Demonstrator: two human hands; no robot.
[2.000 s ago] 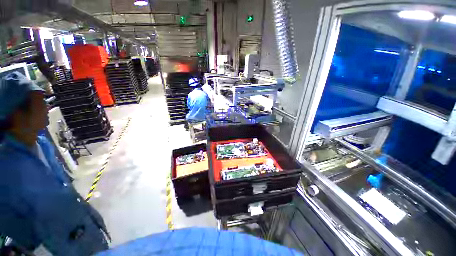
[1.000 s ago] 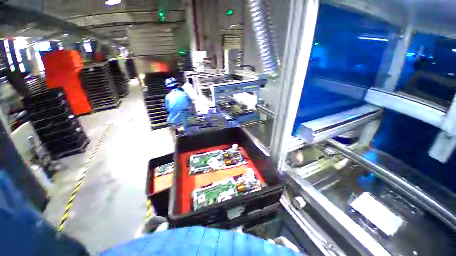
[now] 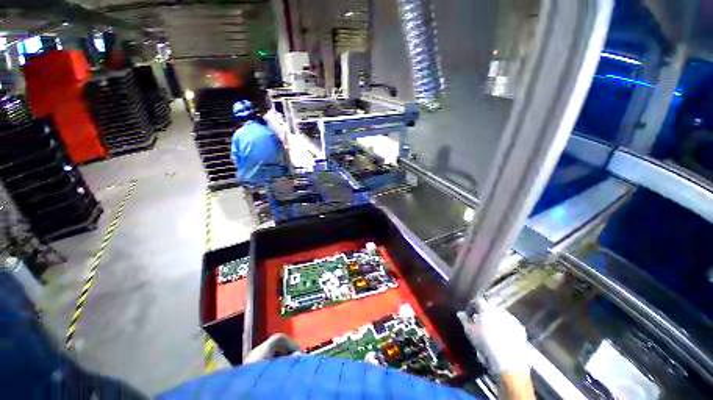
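A black tote with a red-orange liner stands in front of me. One green circuit board lies flat in it, and a second board lies nearer, partly hidden by my blue sleeve. Both have orange-brown coils towards their right ends. My left hand, in a whitish glove, is at the tote's near left rim, mostly hidden by the sleeve. My right hand, gloved, is at the tote's right side beside the machine frame. Its fingers are blurred, and I cannot tell whether it grips the rim.
A lower tote with a board stands at the left. The gantry machine's silver frame rises at the right. A person in blue is at equipment ahead. Stacked black trays stand at the far left beyond floor lines.
The view has moved closer to the tote. Both gloved hands have come up to its sides. The person who stood at the left is out of view.
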